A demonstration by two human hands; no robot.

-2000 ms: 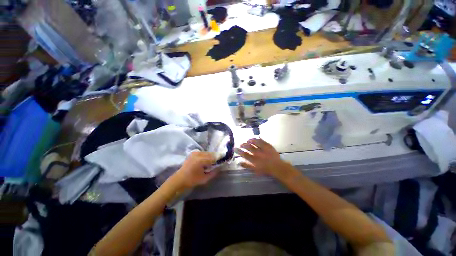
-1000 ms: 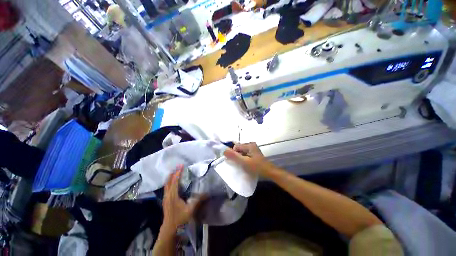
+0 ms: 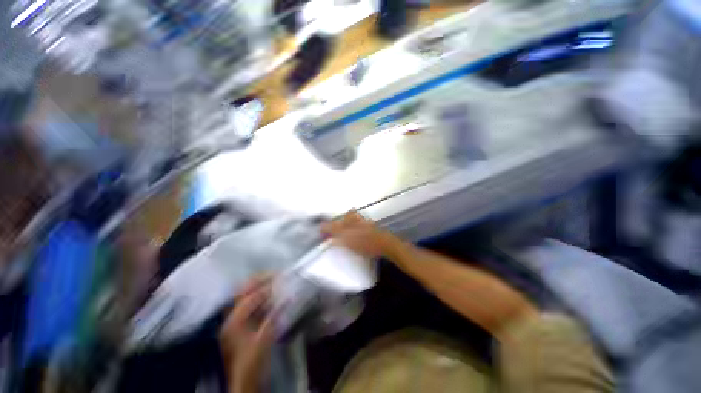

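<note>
The frame is heavily blurred. A light grey and white garment body [image 3: 223,257] with a black part lies over the table's front edge, left of the needle area. My right hand [image 3: 357,232] pinches its upper right edge, and a white part hangs below the fingers. My left hand [image 3: 250,318] is at its lower side, fingers against the cloth; blur hides whether they grip it. The sewing machine [image 3: 492,100] stands behind and to the right, with its presser foot area [image 3: 338,157] away from the cloth.
Blue and green baskets [image 3: 58,284] are at the left. A wooden board with black cut pieces [image 3: 309,61] lies behind the machine. White cloth [image 3: 649,104] hangs at the machine's right end. Grey cloth [image 3: 607,284] is heaped at the lower right.
The garment has come off the bed by the needle toward the table's front edge. My right hand has taken hold of it, and my left hand has moved lower. The view has tilted and blurred.
</note>
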